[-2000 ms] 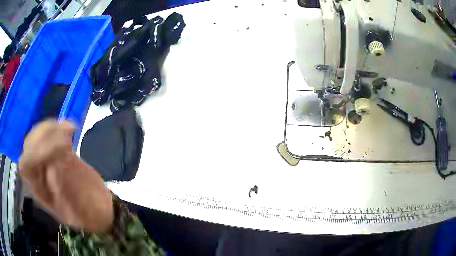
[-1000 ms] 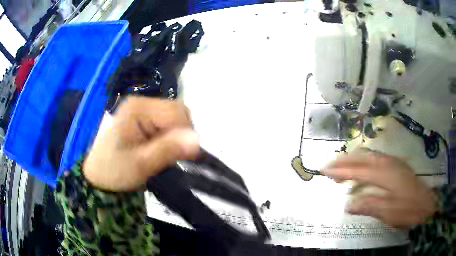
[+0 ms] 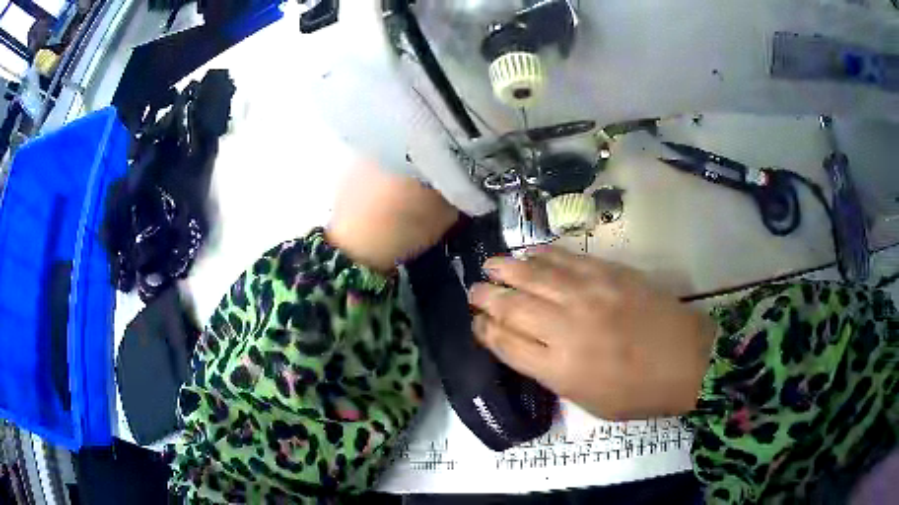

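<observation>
A black zipper strip or partly sewn pouch, with a short pale toothed line near its front end, runs from the needle area towards the table's front edge. My left hand is on its far end beside the machine head; its fingertips are hidden. My right hand lies flat on its right side, fingers pointing left. The sewing machine's presser foot area is right above the far end of the black work. The needle itself cannot be made out.
A blue bin stands at the left, beside a zipper strip pile and a panel stack. Black scissors and a screwdriver lie right of the needle area. Cream knobs stick out from the head.
The view has moved closer to the machine. Both hands have come together at the needle area, and the black piece from the left hand now lies under them at the foot.
</observation>
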